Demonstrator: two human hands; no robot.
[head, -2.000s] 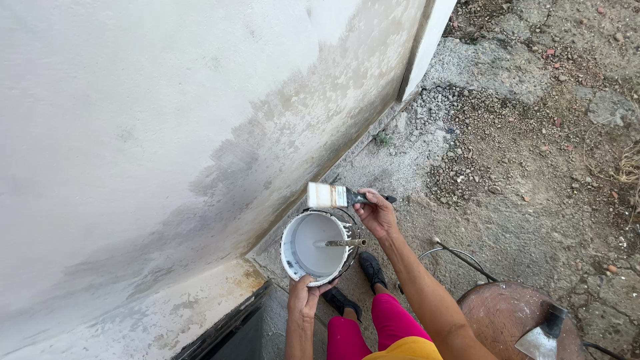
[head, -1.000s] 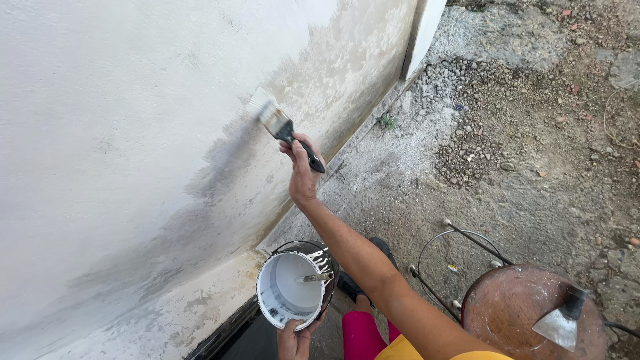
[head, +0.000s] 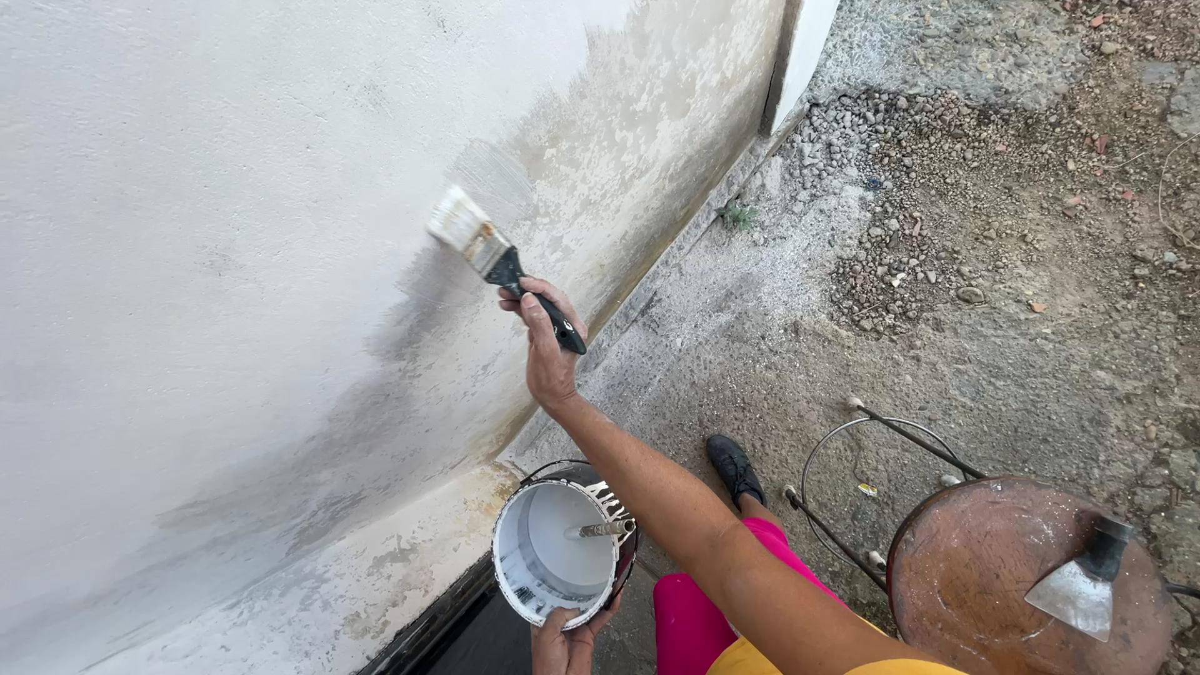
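My right hand (head: 548, 328) grips the black handle of a flat paintbrush (head: 480, 242), its white-coated bristles at the wall (head: 281, 234). A wet-looking streaked patch shows just above the bristles, and the plaster lower down is stained and flaking. Below, my left hand (head: 570, 642) holds a white paint bucket (head: 511, 553) by its near rim; the fingers under it are partly hidden. Thin white liquid (head: 558, 534) lies in the bucket, with a stick (head: 600, 530) standing in it and leaning on the rim. White drips mark the bucket's dark outer side.
A round brown stool (head: 975, 572) with metal legs stands at the lower right, bearing a wide scraper (head: 1078, 595). Loose gravel (head: 900, 216) covers part of the rough ground. A small weed (head: 739, 217) grows at the wall's base. One black shoe (head: 734, 467) shows beside the bucket.
Two seconds ago the brush was just above the bucket; my right hand has since carried it up to the wall. The streaked patch by the bristles was not there then. My left hand still holds the bucket.
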